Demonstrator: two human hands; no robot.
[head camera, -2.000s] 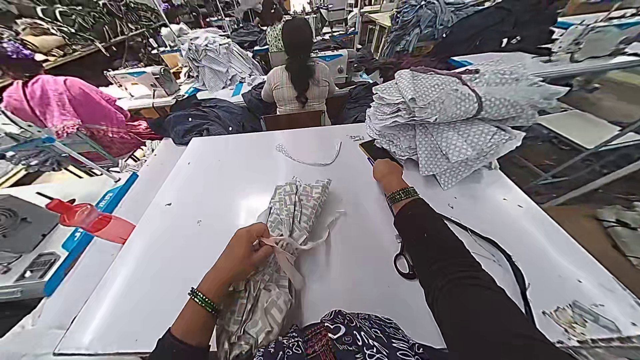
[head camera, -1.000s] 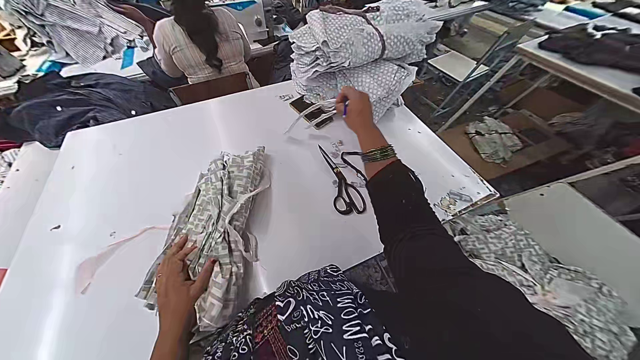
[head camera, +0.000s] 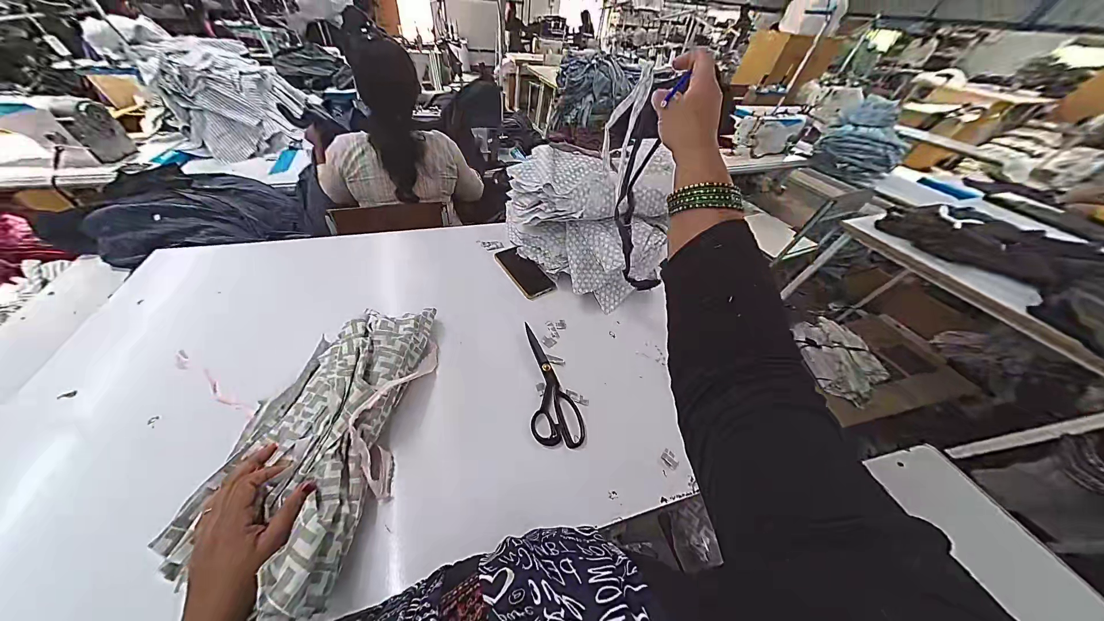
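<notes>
On the left of the white table, my left hand (head camera: 246, 526) rests with spread fingers on a bundle of grey-and-white patterned cloth (head camera: 345, 431), which has a pale fabric tie around it. Raised above the table's far right corner, my right hand (head camera: 693, 108) is closed on a blue pen (head camera: 677, 88) and fabric strips (head camera: 632, 164), one pale and one dark, that hang down in front of a stack of dotted white cloth (head camera: 569, 207). Black-handled scissors (head camera: 549, 392) lie on the table between my hands.
A phone (head camera: 524, 273) lies beside the dotted stack on the white table (head camera: 466, 293), with small label-like pieces near the scissors. Past the far edge a person sits on a chair (head camera: 388, 218), back turned. Another table (head camera: 975, 276) with dark cloth stands to the right.
My right hand has risen from near the phone, lifting the strips. My left hand stays on the patterned bundle, whose tie it held two seconds ago. The view has tilted up.
</notes>
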